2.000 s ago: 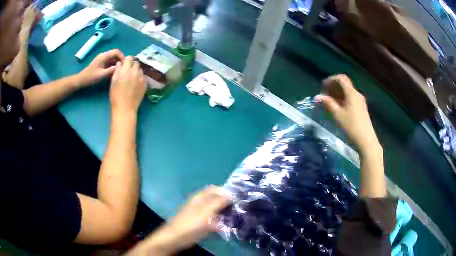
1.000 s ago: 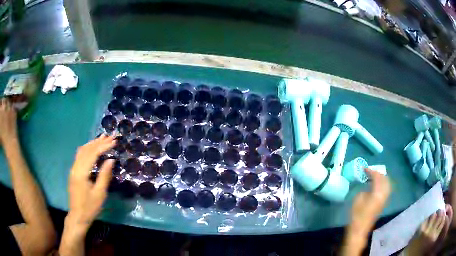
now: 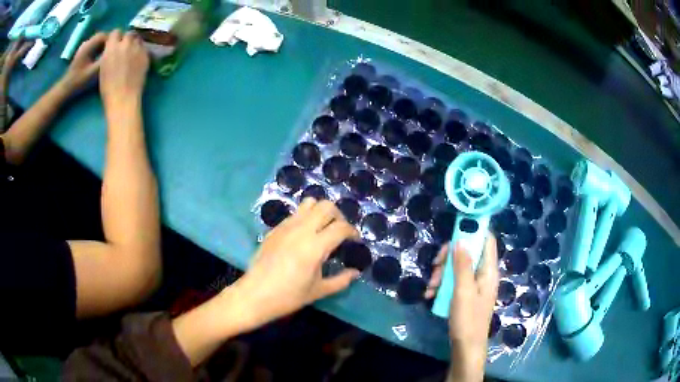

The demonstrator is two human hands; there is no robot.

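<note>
My right hand [image 3: 471,287] holds a teal handheld fan [image 3: 476,184] by its handle, upright over the tray. The round head faces me and shows spokes around a light hub. The clear parts tray [image 3: 403,332] lies on the bench with rows of black round inserts [image 3: 306,155]. My left hand [image 3: 298,250] is over the tray's near left corner, thumb and fingers at a black round insert [image 3: 353,257]. The fingers hide part of that insert, and I cannot tell if it is lifted.
Several teal fans [image 3: 589,298] lie right of the tray. A white cloth [image 3: 247,31] lies near the rail [image 3: 447,66]. At left, a neighbour's hands [image 3: 112,63] work beside a green fixture [image 3: 176,37], with more teal fans beyond.
My right hand has picked up a teal fan and brought it left over the tray. My left hand has moved to the tray's near corner inserts. The view has turned left.
</note>
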